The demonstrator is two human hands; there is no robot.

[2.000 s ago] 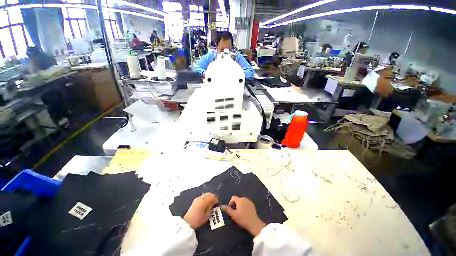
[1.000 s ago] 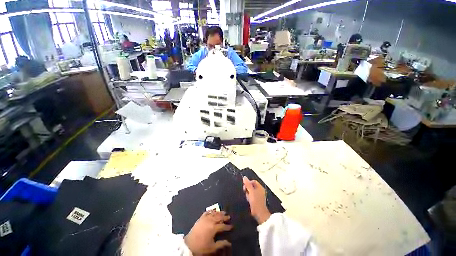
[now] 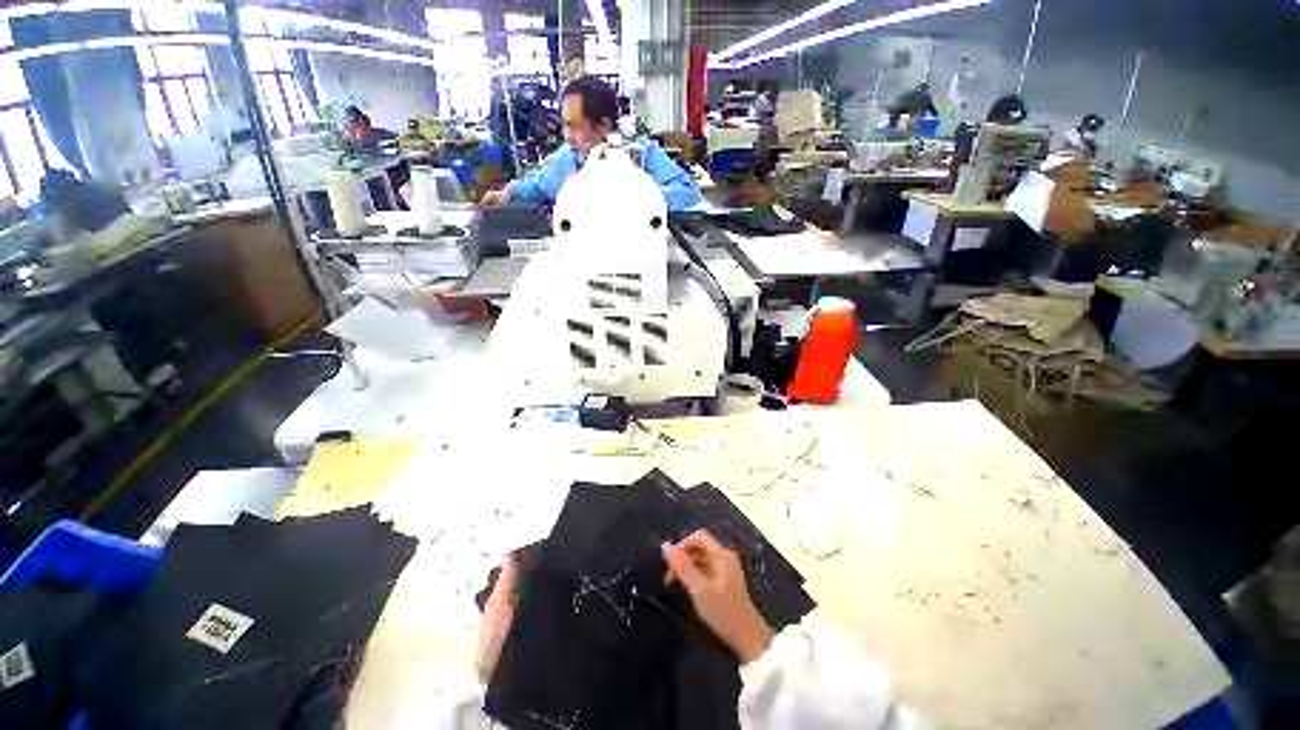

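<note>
A black panel lies on the pile in front of me. Pale thread tails show on it, and no label is visible on this face. My left hand is at the panel's left edge and holds it, partly hidden by the fabric. My right hand is over the right part of the pile, fingertips pinched together; whether they hold a small tool cannot be told. A second stack of black panels with a white label on top lies at the left.
A blue crate with black fabric is at far left. A white sewing machine stands behind the table, with an orange-red thread cone and a small black block. Thread bits litter the pale table. A person sits behind the machine.
The label on the central panel has gone from view, and a face with pale thread tails shows. My left hand has moved from the panel's middle to its left edge. My right hand has moved slightly down and left.
</note>
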